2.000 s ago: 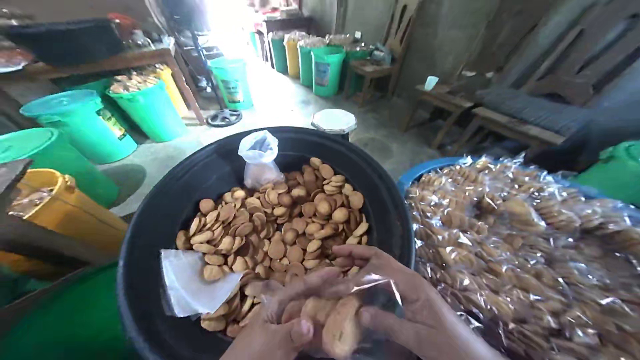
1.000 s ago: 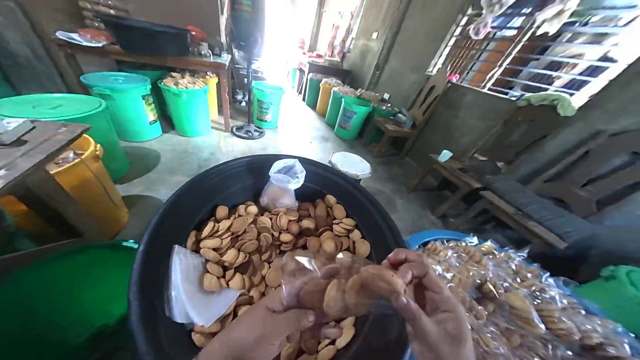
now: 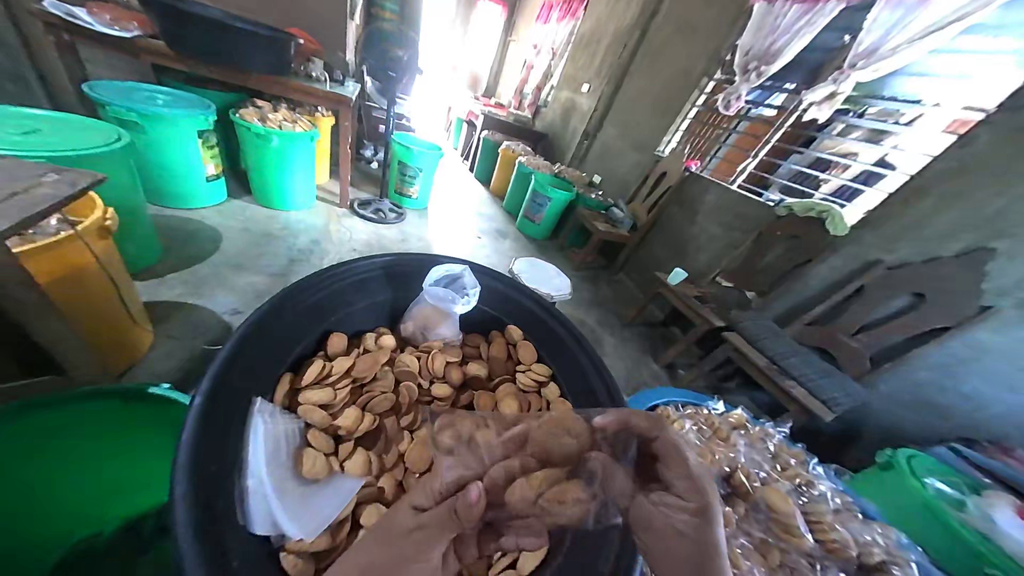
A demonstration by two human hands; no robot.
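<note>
Both hands hold a clear plastic bag of round cookies [image 3: 552, 472] above a large black plastic tub [image 3: 392, 276]. My left hand [image 3: 448, 512] grips the bag's left side, its fingers partly seen through the film. On the bag's right side, my right hand [image 3: 664, 488] pinches the upper corner between thumb and fingers. Loose brown cookies [image 3: 376, 400] fill the tub below. A stack of flat clear plastic bags [image 3: 292, 480] lies on them at the left. Against the tub's far wall stands an open-topped plastic bag [image 3: 440, 308] with pale contents.
A blue tub [image 3: 672, 396] heaped with bagged cookies [image 3: 776, 496] stands close on the right. Green [image 3: 72, 472] and yellow buckets [image 3: 88, 280] flank the left. Beyond are a pedestal fan [image 3: 388, 136], a white-lidded container [image 3: 542, 278] and a wooden bench [image 3: 768, 376].
The cookies in the bag, lined up in a row between my hands a second ago, now lie bunched toward my right hand. The view has tilted up since the first frame.
</note>
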